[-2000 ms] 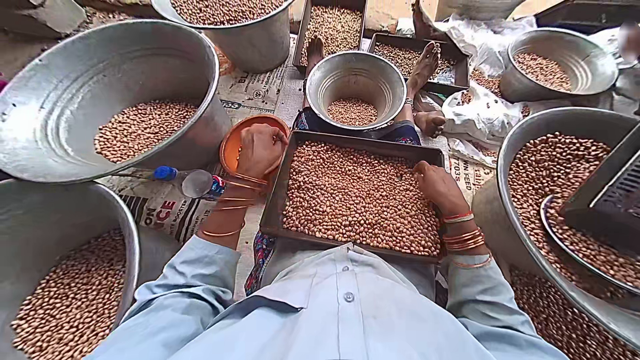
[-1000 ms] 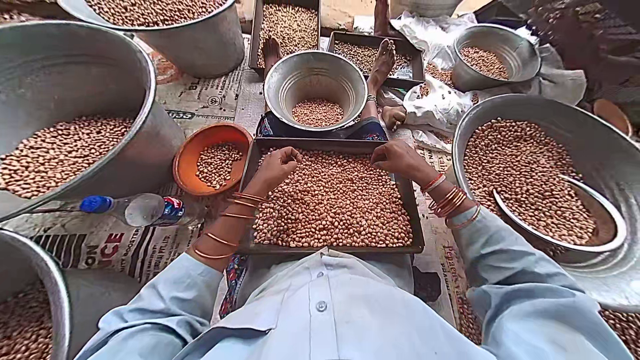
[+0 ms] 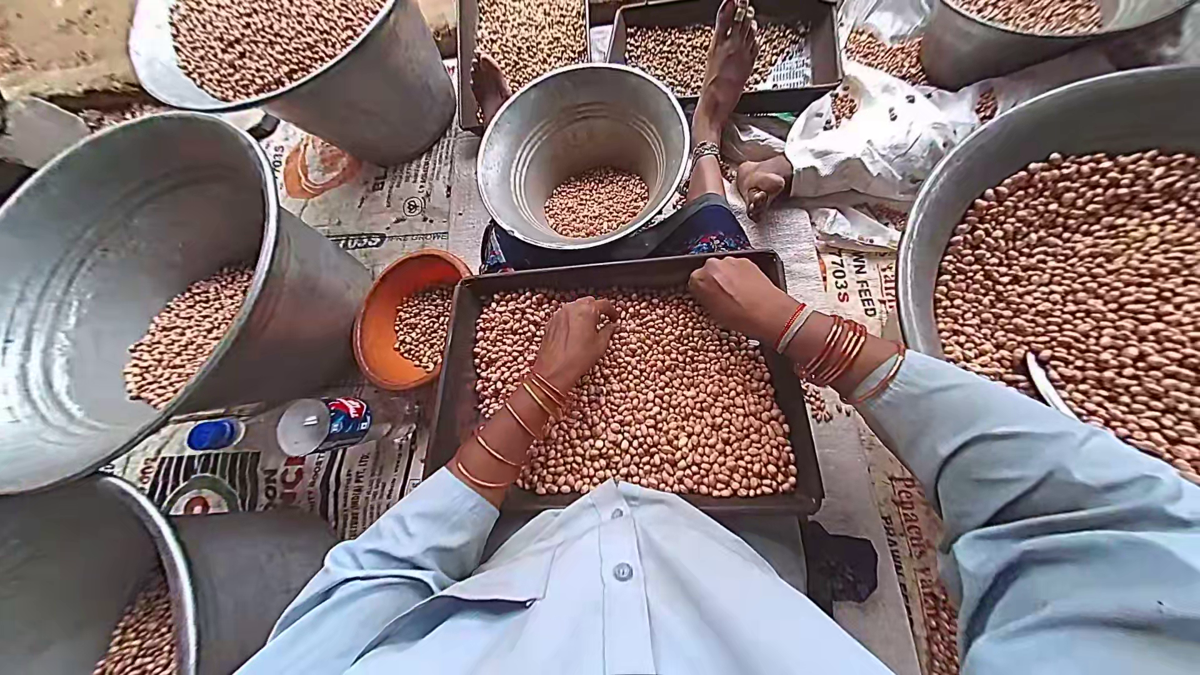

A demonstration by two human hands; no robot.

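A dark metal tray point(image 3: 808, 469) full of brown-pink nuts or seeds point(image 3: 656, 412) rests in front of my body. My left hand point(image 3: 574, 342) is low over the nuts in the tray's upper left part, fingertips bent together; whether a nut is between them cannot be told. My right hand point(image 3: 736, 292) is at the upper right corner of the tray, fingers curled down at the nuts, their tips hidden. An orange bowl point(image 3: 370, 342) with some nuts stands beside the tray's left edge. Just beyond the tray is a metal tub point(image 3: 534, 122) with nuts at its bottom.
Large metal tubs of nuts stand at left point(image 3: 309, 300), upper left point(image 3: 394, 103) and right point(image 3: 923, 234). A plastic bottle point(image 3: 309, 427) lies at left on printed sacks. Two more trays point(image 3: 825, 56) and a person's bare feet point(image 3: 731, 56) are ahead, near white plastic sheeting point(image 3: 862, 131).
My left hand was by the orange bowl, then at the tray's upper left corner, and is now farther in over the nuts. My right hand has moved from the tray's right edge to its upper right part.
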